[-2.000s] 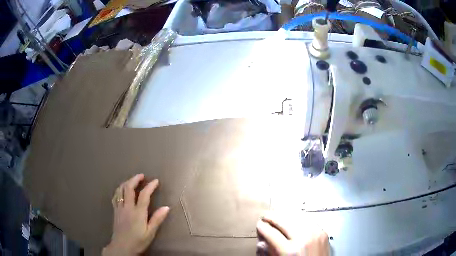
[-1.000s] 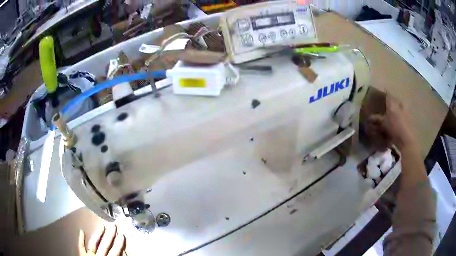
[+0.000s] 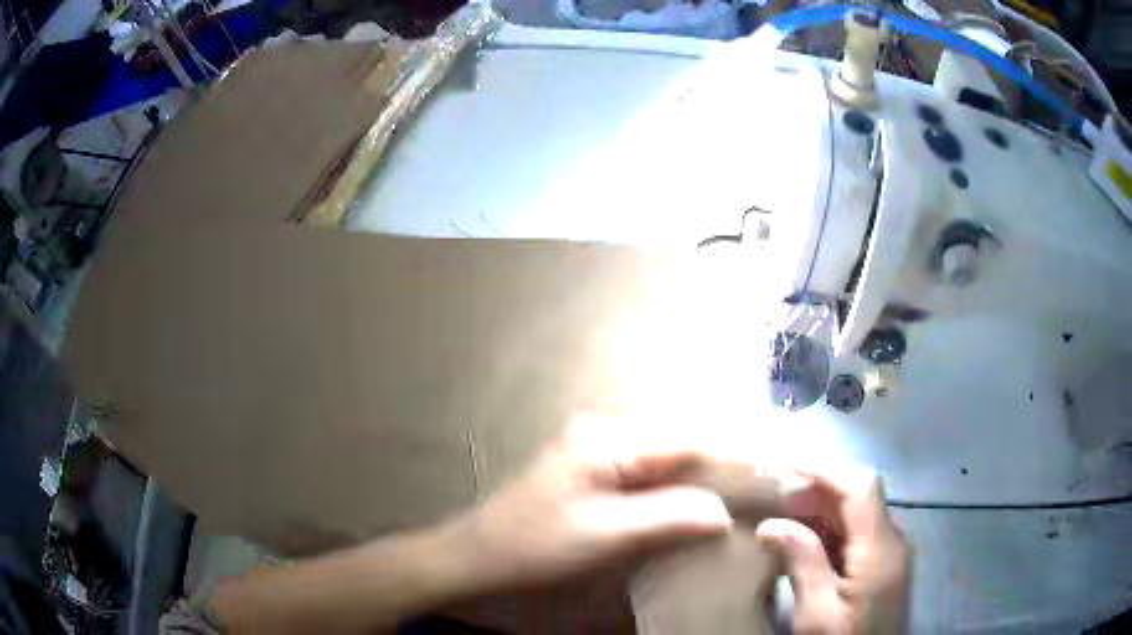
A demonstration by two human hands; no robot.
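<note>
A large brown garment panel (image 3: pixel 372 335) lies flat on the white machine table, its right part washed out by lamp glare. A short stitched line shows on it near my left wrist. A smaller brown cloth piece (image 3: pixel 701 589) is held between both hands at the lower middle. My left hand (image 3: pixel 621 502) reaches in from the lower left, its fingers closed on the piece's upper edge. My right hand (image 3: pixel 838 546) grips the piece's right side with thumb and fingers. Both hands are blurred. The needle area (image 3: pixel 798 360) is just above my right hand.
The white machine head (image 3: pixel 981 310) fills the right side. Brown stacked panels (image 3: pixel 267 137) and a shiny plastic-wrapped edge strip (image 3: pixel 410 118) are at the upper left. A cream post (image 3: pixel 859 62) and blue tube (image 3: pixel 968 44) are at the top right.
The view swung right to the handwheel area, where my right hand reached, and has swung back. Both hands are now together on a small brown piece. The patch outline on the panel is mostly covered.
</note>
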